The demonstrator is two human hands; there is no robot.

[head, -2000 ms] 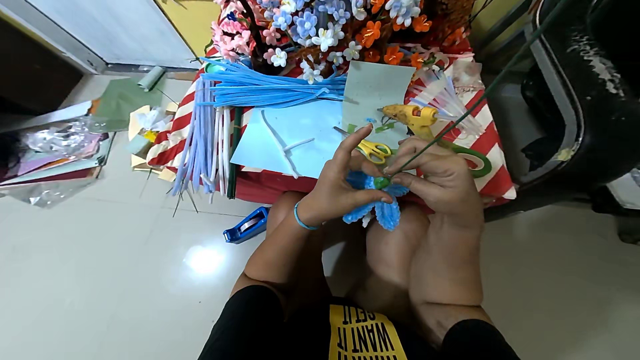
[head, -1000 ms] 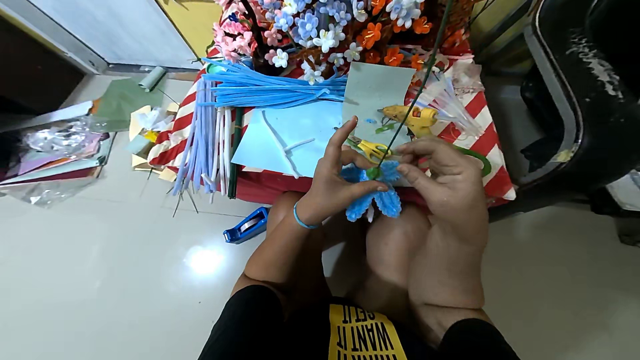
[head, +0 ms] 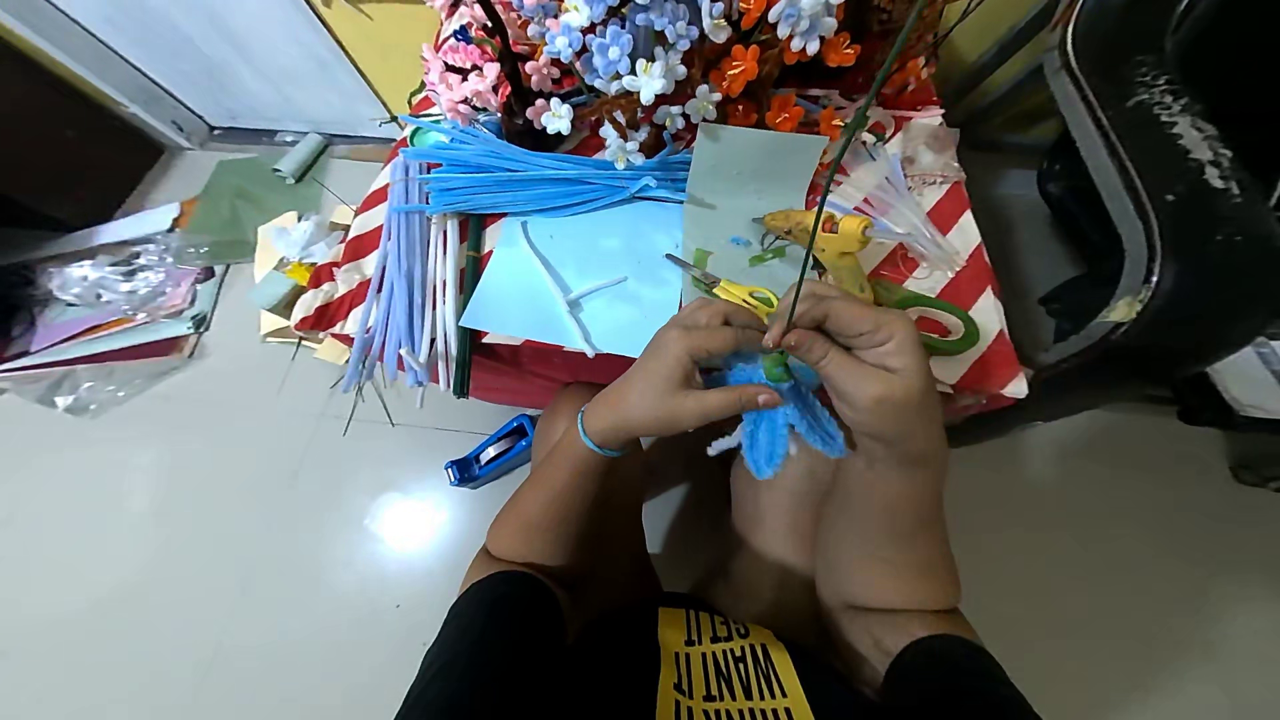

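My left hand [head: 690, 375] holds a blue pipe-cleaner flower [head: 768, 430], its petals hanging down over my lap. Green tape [head: 776, 367] is wrapped at the flower's base. From there a long dark green stem [head: 835, 170] rises up and to the right, and my right hand [head: 850, 350] pinches its lower end between thumb and fingers. Just behind my fingers lie yellow-handled scissors [head: 745, 295] and a yellow hot glue gun [head: 825, 235]. A roll of green tape [head: 940, 325] is right of my right hand. Two pale pipe cleaners [head: 560, 290] rest on a light blue sheet [head: 630, 240].
Blue pipe cleaners [head: 540, 180] and lilac ones [head: 390, 270] lie on the striped cloth [head: 345, 275], with pipe-cleaner blossoms [head: 610, 55] behind. A blue tape dispenser [head: 490, 452] sits on the floor. Papers and plastic bags [head: 120, 300] are at left, a black chair [head: 1160, 200] at right.
The stem swung from leaning far right to more upright, and now leans slightly right again. My right hand's fingers have closed in on the stem's base after being more spread one second ago.
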